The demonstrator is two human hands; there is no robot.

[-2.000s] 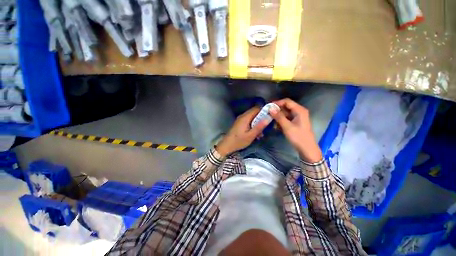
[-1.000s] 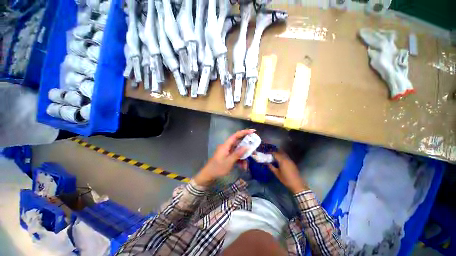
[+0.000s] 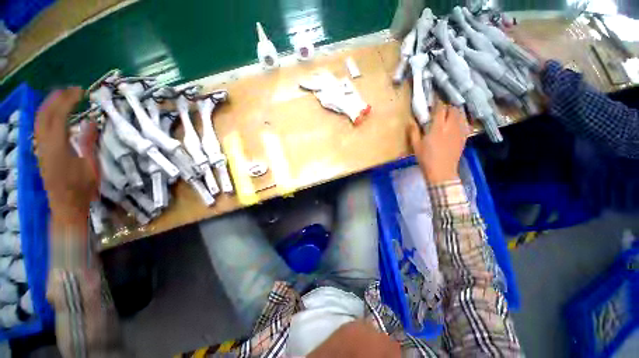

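Observation:
Handle assemblies, long, white-grey and curved, lie in a left pile [image 3: 140,140] and a right pile [image 3: 455,63] on the cardboard-covered bench [image 3: 329,150]. My left hand [image 3: 64,157] is blurred and raised at the left end of the left pile, beside the blue crate; whether it holds anything cannot be told. My right hand [image 3: 443,143] is at the near edge of the right pile, its fingertips by the narrow handle ends; a grip cannot be made out. A small round disc [image 3: 257,170] lies between two yellow tape strips [image 3: 242,171].
A glove [image 3: 336,94], a small pale block [image 3: 352,67] and two nozzle bottles [image 3: 266,50] are on the bench. Blue crate [image 3: 35,210] at left, blue tote [image 3: 490,231] under my right arm. Another person's sleeve [image 3: 595,112] reaches to the right pile. Green surface [image 3: 175,35] behind.
My hands have parted from above my lap, left to the left pile, right to the right pile. The small white parts they held no longer show in them. The view has shifted, showing the right pile.

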